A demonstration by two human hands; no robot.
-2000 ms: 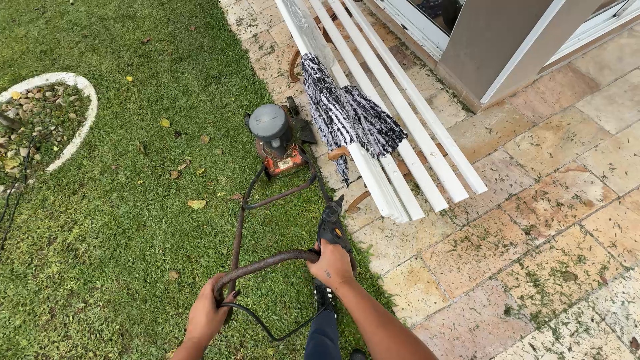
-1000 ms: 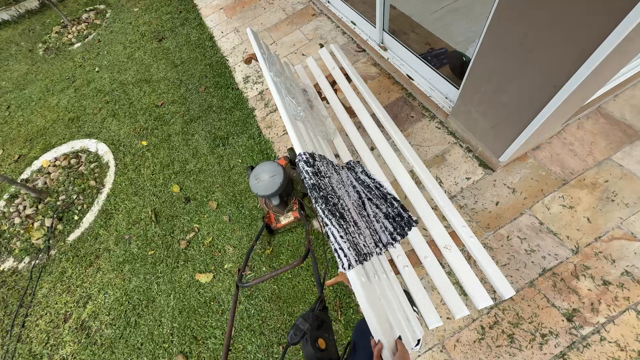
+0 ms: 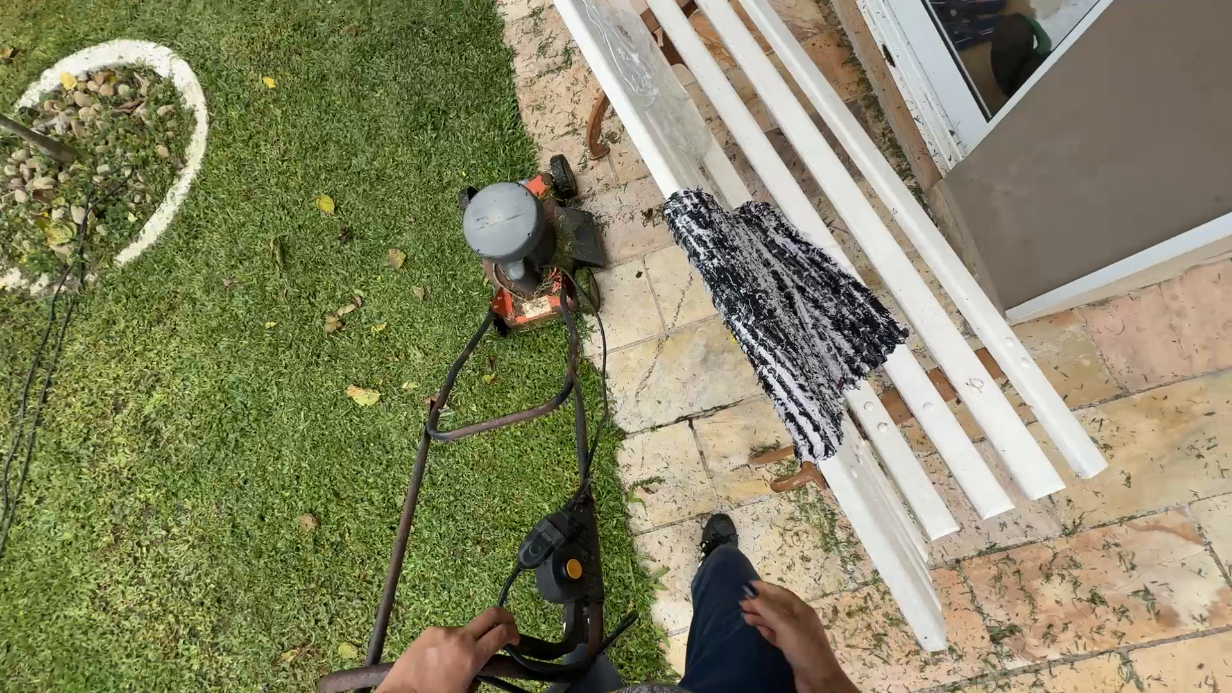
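An electric lawn mower (image 3: 525, 289) with a grey motor cover and orange deck stands on the grass beside the stone paving. My left hand (image 3: 450, 654) is closed around the top bar of its tubular metal handle (image 3: 409, 520). Below the black switch box (image 3: 568, 577) the bar and a black cable run close to that hand. Over my right thigh is my right hand (image 3: 789, 626), holding nothing, its fingers partly curled. A white slatted bench (image 3: 885, 568) stands to the right, with a black-and-white shaggy mat (image 3: 789, 308) draped over its slats.
A white-rimmed round bed of pebbles (image 3: 188, 106) lies in the lawn at left, with black cable (image 3: 38, 385) near it. At right is a wall (image 3: 1097, 154) beside a glass door frame (image 3: 934, 106). Grass clippings dot the stone paving (image 3: 1107, 510).
The mat looked bunched at first, then more spread; now it is partly folded. My right hand has left the bench end it touched one second ago. My left hand is back in view on the handle.
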